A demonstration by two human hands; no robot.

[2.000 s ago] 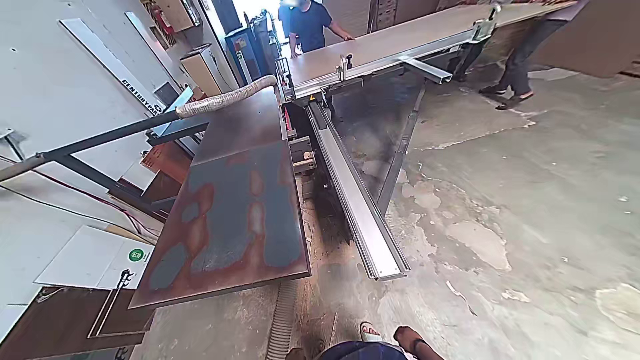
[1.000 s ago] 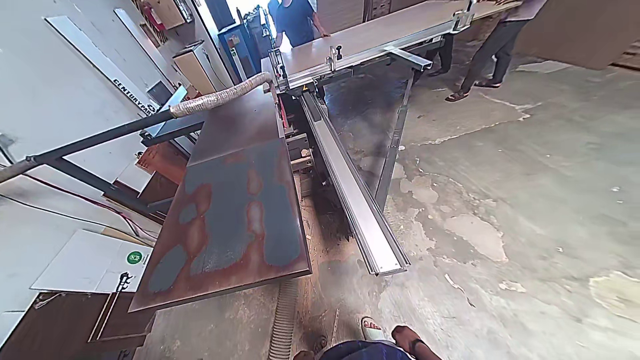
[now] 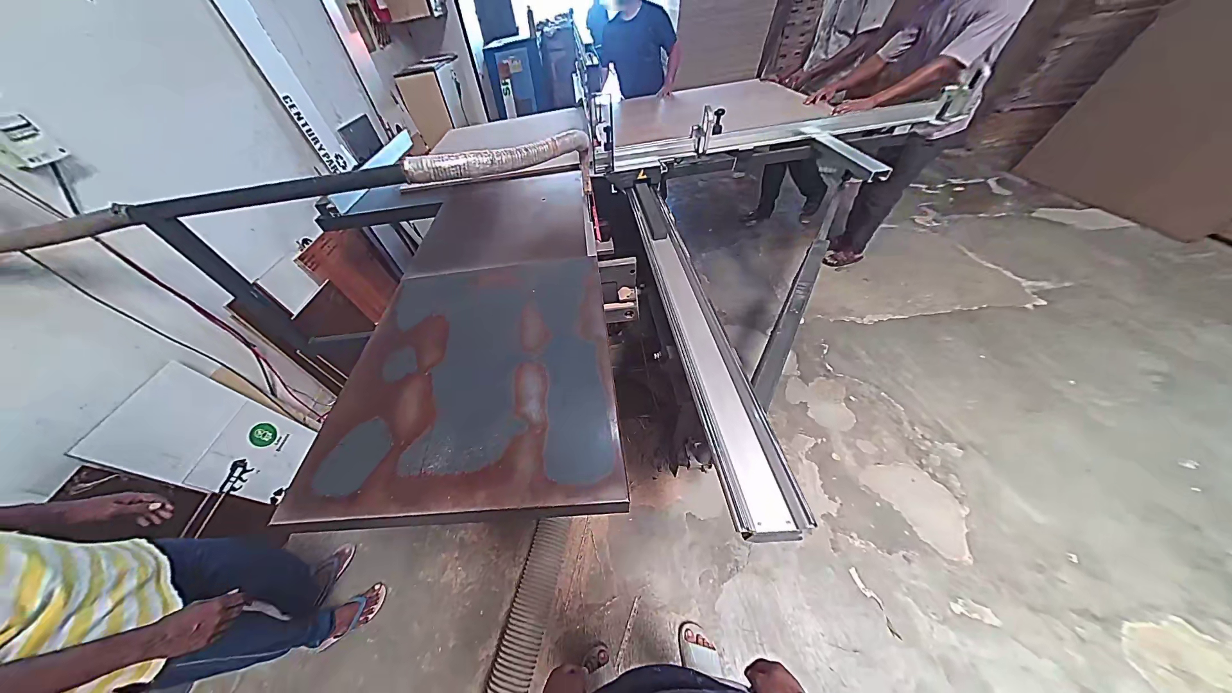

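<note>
At the bottom edge, my left hand (image 3: pixel 566 680) and my right hand (image 3: pixel 773 677) show only in part, one on each side of my dark shorts. Their fingers are cut off by the frame, and neither visibly touches anything. In front of me is a sliding table saw with a rust-stained metal extension table (image 3: pixel 481 385) and a long aluminium sliding rail (image 3: pixel 717 385). A brown board (image 3: pixel 736 104) lies across the far end beside the aluminium crosscut fence (image 3: pixel 780 130). A co-worker's hands (image 3: pixel 847 101) rest at the board's right part.
A person in a striped shirt (image 3: pixel 77 602) stands at lower left. Another in a dark shirt (image 3: pixel 637 48) stands behind the saw. A ribbed hose (image 3: pixel 525 606) crosses the floor, and a diagonal support arm (image 3: pixel 799 298) runs right of the rail. White panels (image 3: pixel 197 428) lean at left.
The board has moved left across the saw; its far right part no longer reaches past the fence. The co-worker at right now has hands on it. A person in a striped shirt has appeared at lower left.
</note>
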